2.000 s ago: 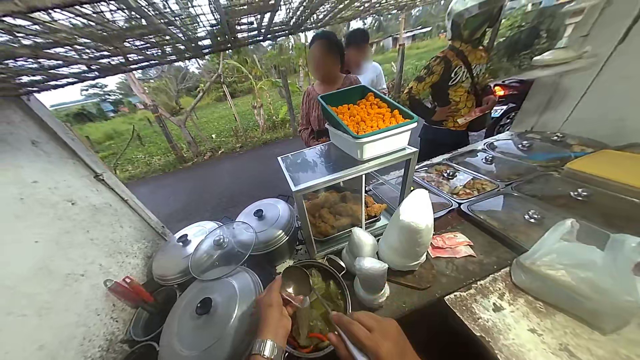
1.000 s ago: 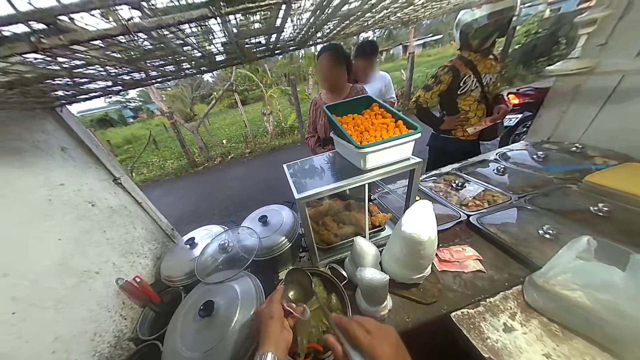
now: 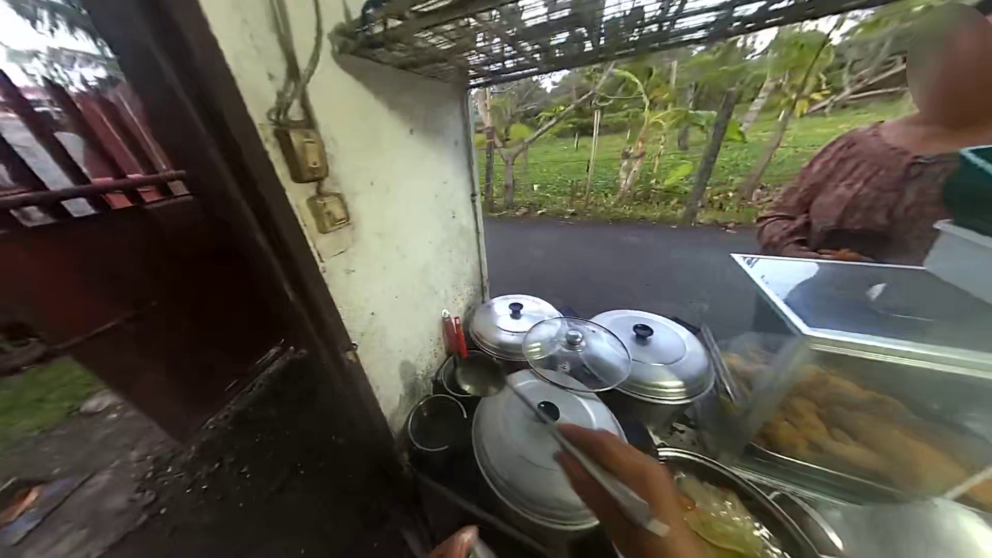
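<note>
My right hand (image 3: 632, 480) grips the handle of a metal ladle (image 3: 479, 375), whose bowl hangs over a small container with red-handled utensils (image 3: 455, 333) by the wall. Below the ladle's shaft lies a large pot lid with a black knob (image 3: 527, 449). Only a fingertip or so of my left hand (image 3: 457, 542) shows at the bottom edge; what it holds cannot be made out. To the right of my right hand stands an uncovered metal pot of food with broth (image 3: 721, 511). A glass lid (image 3: 576, 354) rests across the neighbouring lidded pots.
Two more lidded aluminium pots (image 3: 513, 322) (image 3: 659, 353) stand behind. A glass case of fried food (image 3: 860, 411) is at the right, with a person (image 3: 868, 190) beyond it. A small round container (image 3: 438, 423) sits near the wall (image 3: 403, 194) on the left.
The view has swung far to the left. My right hand has moved from the food pot to over the large lid, holding the ladle out toward the wall. My left hand is now mostly out of view.
</note>
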